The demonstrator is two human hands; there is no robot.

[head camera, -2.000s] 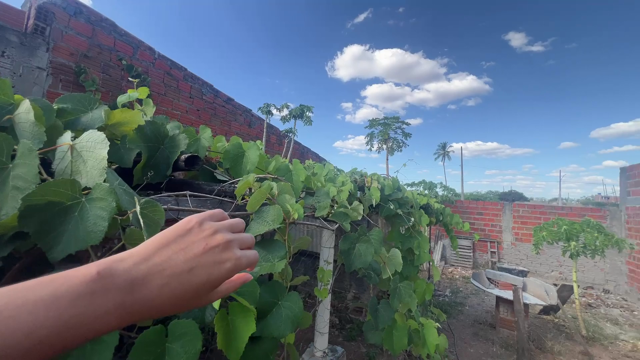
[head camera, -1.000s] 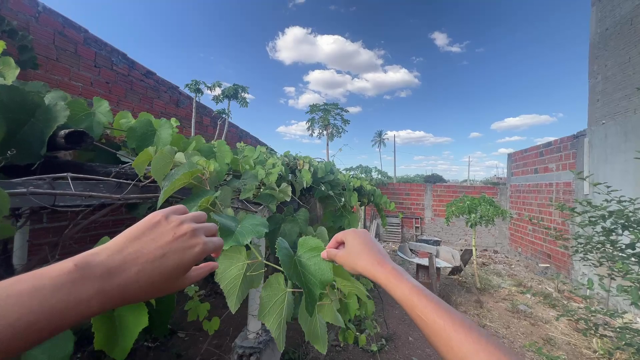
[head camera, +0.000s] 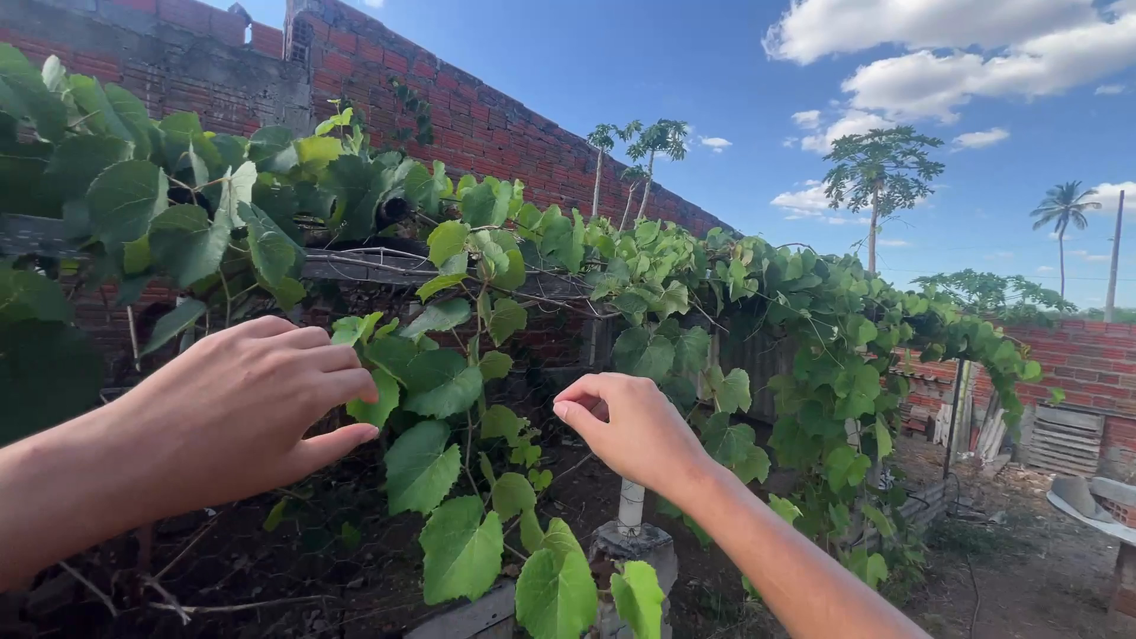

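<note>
Broad green leaves of a climbing vine (head camera: 439,382) hang from a wooden rail (head camera: 373,266) in front of me. On the left, my left hand (head camera: 266,399) is held up before the foliage, thumb apart from the curled fingers, with nothing seen in it. Right of centre is my right hand (head camera: 626,426), its thumb and index finger bent close together; no leaf or stem shows between them. A hanging shoot with large leaves (head camera: 461,550) lies between and below the two hands.
A red brick wall (head camera: 515,133) runs behind the vine. Below my right hand, a white post (head camera: 631,508) stands on a concrete base (head camera: 652,546). Wire netting and dry twigs lie low at left. A wheelbarrow (head camera: 1096,506) is partly visible at far right.
My right hand, out of view two seconds ago, was at a vine leaf one second ago and is now apart from it. The view has swung back left.
</note>
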